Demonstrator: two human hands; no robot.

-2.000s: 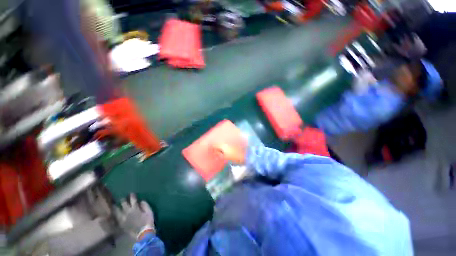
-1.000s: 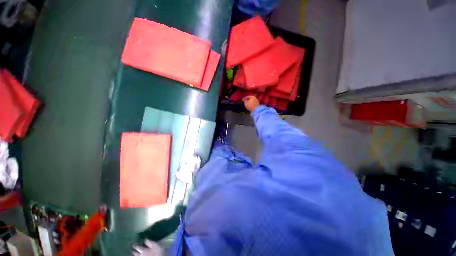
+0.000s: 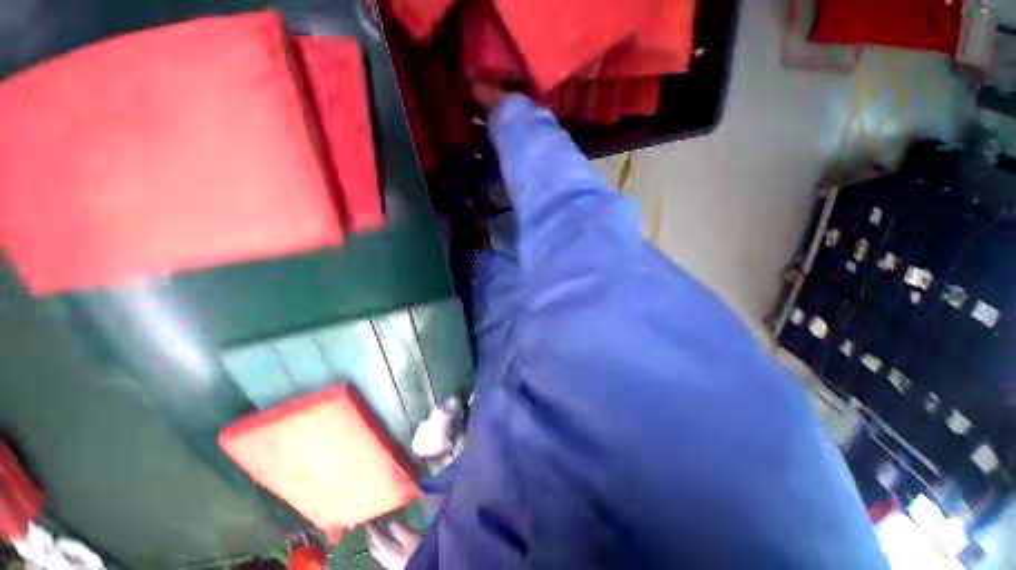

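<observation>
My right hand [image 3: 490, 96] is down inside the black foam bin [image 3: 668, 139] beside the bench, among red foam pads [image 3: 574, 39]. It is small, dark and blurred, and its fingertips are hidden. My left hand [image 3: 392, 543] is at the bottom edge, partly cut off, by the lower corner of a single foam pad [image 3: 323, 459] on the bench. Whether it grips the pad is not clear. Larger foam pads [image 3: 167, 150] lie overlapping on the green mat [image 3: 279, 292] at the upper left.
A white crumpled item [image 3: 438, 431] lies at the bench's front edge, near my sleeve. More red foam [image 3: 16, 490] and white material [image 3: 54, 550] are at the lower left. Dark racks with pale labels [image 3: 919, 278] stand at the right. A red box [image 3: 886, 22] is at the top right.
The view has moved closer to the bench and bin. My right arm reaches deeper into the bin. The single pad now lies at a slant, with my left hand close to its corner.
</observation>
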